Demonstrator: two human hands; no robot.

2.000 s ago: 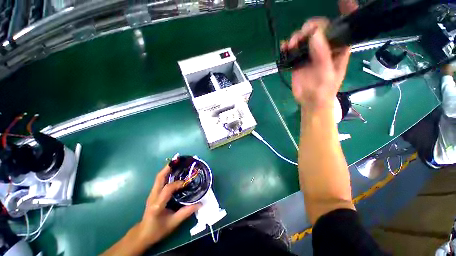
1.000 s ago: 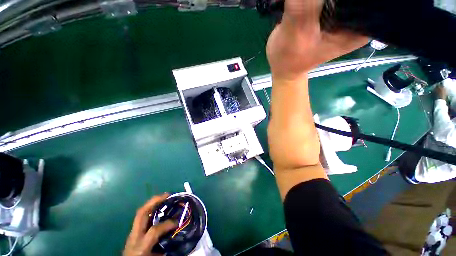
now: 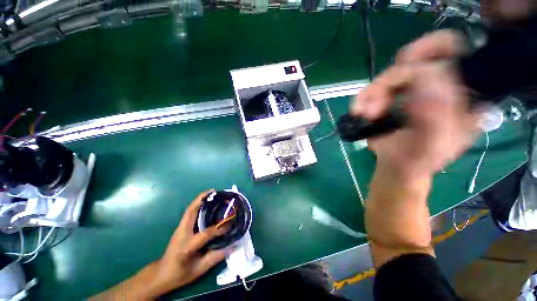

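Observation:
A white camera housing [image 3: 248,226] with a glossy black interior and orange and red wires stands at the bench's near edge, open end up. My left hand [image 3: 191,247] grips its left side, fingers at the rim and over the opening. My right hand [image 3: 421,111], blurred, is raised at the right and holds the black electric screwdriver [image 3: 500,62]. Its dark front end points left, well away from the housing. A white screw feeder [image 3: 240,79] with an open bin and a red switch stands beyond the housing.
Waiting camera units [image 3: 56,194] with black heads stand at the left on the green bench [image 3: 147,170]. A metal rail [image 3: 147,116] runs behind the feeder. Another unit [image 3: 490,119] is partly hidden at the right. Part of a person [image 3: 526,203] shows at the right edge.
The view has shifted. My right hand and the screwdriver have moved lower and to the right in the picture since one second ago. My left hand still grips the housing.

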